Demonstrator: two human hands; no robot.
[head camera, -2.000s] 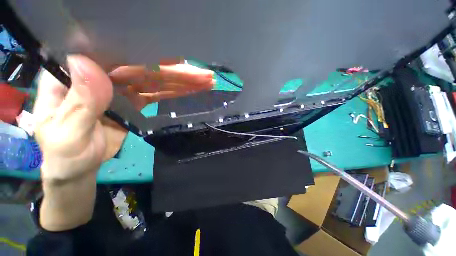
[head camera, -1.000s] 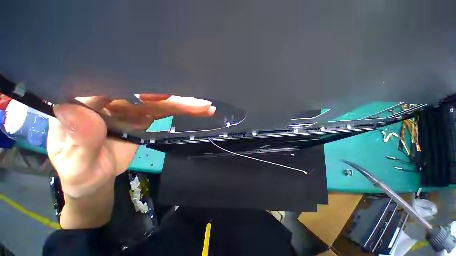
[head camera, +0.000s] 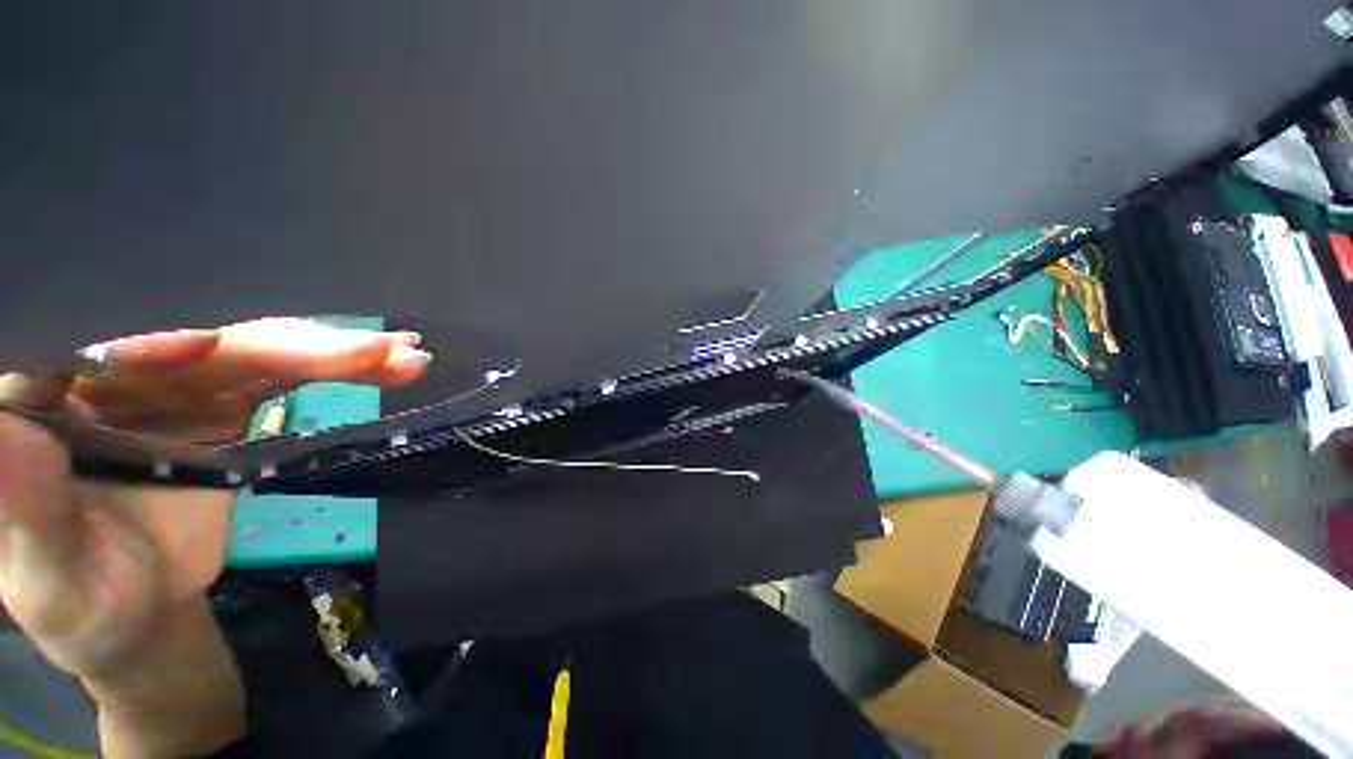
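A large dark display panel (head camera: 594, 163) fills the upper view, its black frame edge (head camera: 608, 389) slanting up to the right. My left hand (head camera: 112, 519) grips the panel's lower left edge, thumb in front, fingers behind or mirrored in it. A white cartridge (head camera: 1187, 578) comes in from the lower right; its pinkish nozzle (head camera: 927, 445) has its tip at or very near the frame edge. My right hand (head camera: 1195, 730) is cut off by the bottom edge below the cartridge; its grip is not clear. A thin pale cable (head camera: 638, 469) hangs from the rim over a black sheet (head camera: 623, 549).
A green mat (head camera: 927, 445) shows around the panel. Orange and white cables (head camera: 1091, 304) and stacked black housings (head camera: 1187, 326) lie at the right. An open carton (head camera: 905, 578) with slim dark parts (head camera: 1016, 586) stands below the bench.
The cartridge and nozzle have moved left and further into view, bringing the tip to the frame edge. My left hand and the panel edge sit further left, and the right hand has come partly into view.
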